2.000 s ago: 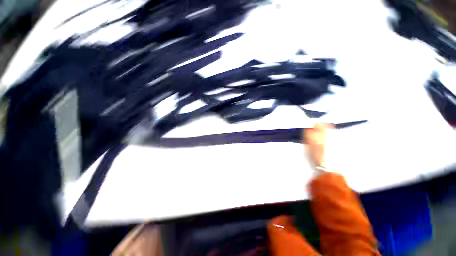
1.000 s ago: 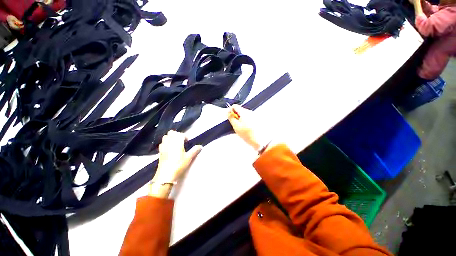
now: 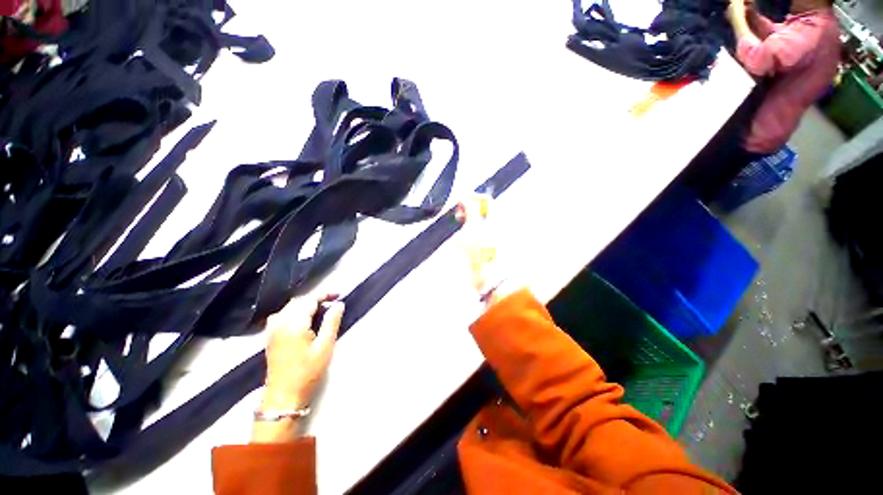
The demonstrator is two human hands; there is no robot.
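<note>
A long dark fabric strip (image 3: 397, 259) lies diagonally on the white table (image 3: 581, 174), its free end at the upper right. My left hand (image 3: 298, 348) is on the strip near its middle, thumb and fingers pinching it. My right hand (image 3: 476, 232) is over the strip near its free end, fingers curled round a small tool with an orange-red glint at the fingertips; most of the tool is hidden. Looped dark strips (image 3: 373, 184) lie just beyond my hands, joining a large dark pile (image 3: 77, 116) on the left.
A person in pink (image 3: 789, 58) stands at the far right table edge by another dark strip heap (image 3: 649, 43) and an orange-red item (image 3: 663, 95). A blue bin (image 3: 678, 266) and green crate (image 3: 639, 358) stand below the table's right edge. A dark pile (image 3: 813, 435) is on the floor.
Since one second ago, my left hand has gone from spread on the strip to pinching it. My right hand has moved along the strip nearer its free end. The view has shifted slightly.
</note>
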